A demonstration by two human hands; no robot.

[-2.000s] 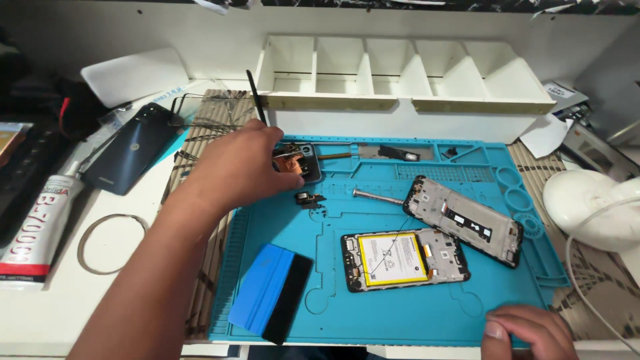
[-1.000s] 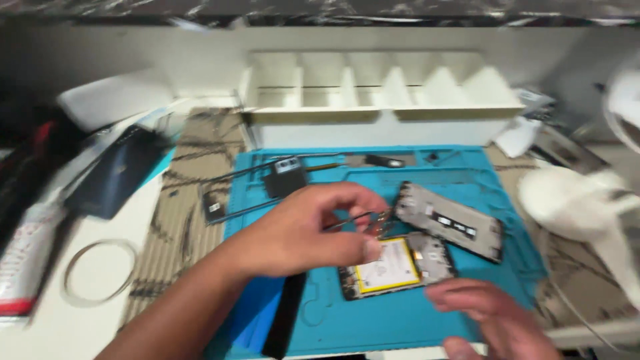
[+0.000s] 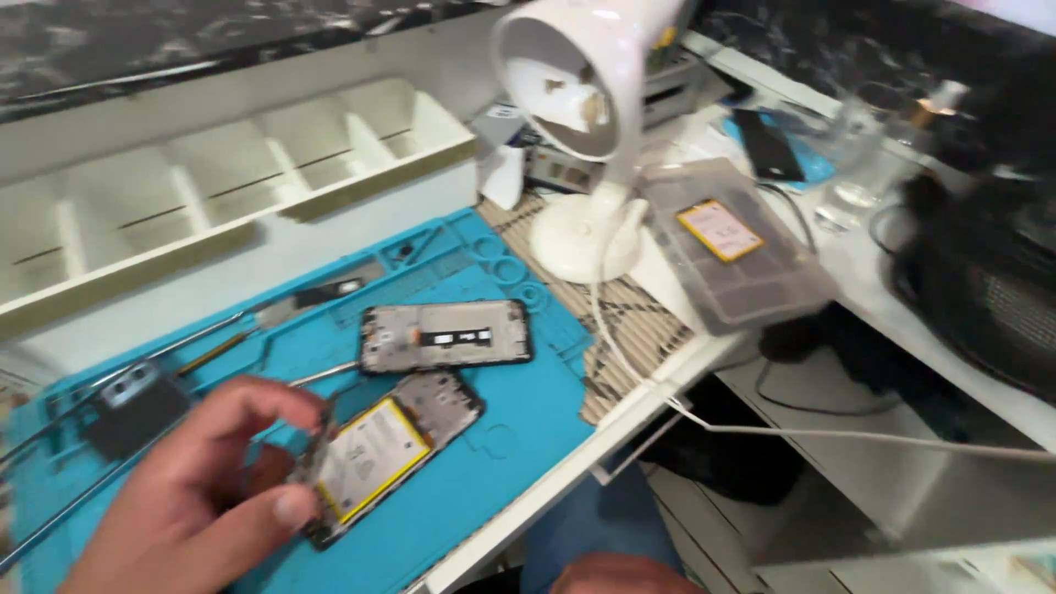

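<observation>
My left hand (image 3: pixel 219 487) is at the left end of a phone chassis (image 3: pixel 445 404) with a yellow-edged battery (image 3: pixel 375 458). Thumb and index finger are apart, with a dark edge between them; blur hides whether it is a separate part or the chassis. Above lies a second phone frame (image 3: pixel 396 334) with a black flex strip, its lower edge close to the first. A dark piece with camera openings (image 3: pixel 136 404) lies left of the hand. My right hand (image 3: pixel 627 573) shows only in part at the bottom edge, by a denim-covered leg; its fingers are hidden.
A blue repair mat (image 3: pixel 511 445) lies under the phones, with a screwdriver (image 3: pixel 326 374) and tweezers near them. Behind stands a white divided tray (image 3: pixel 272 198). At right are a white lamp (image 3: pixel 586 239), its cable, and a plastic case (image 3: pixel 742 289) with another battery (image 3: pixel 719 231) on it.
My left hand has moved from the dark camera piece to the battery-bearing chassis. My right hand has gone from beside the mat to the leg. The view has swung right.
</observation>
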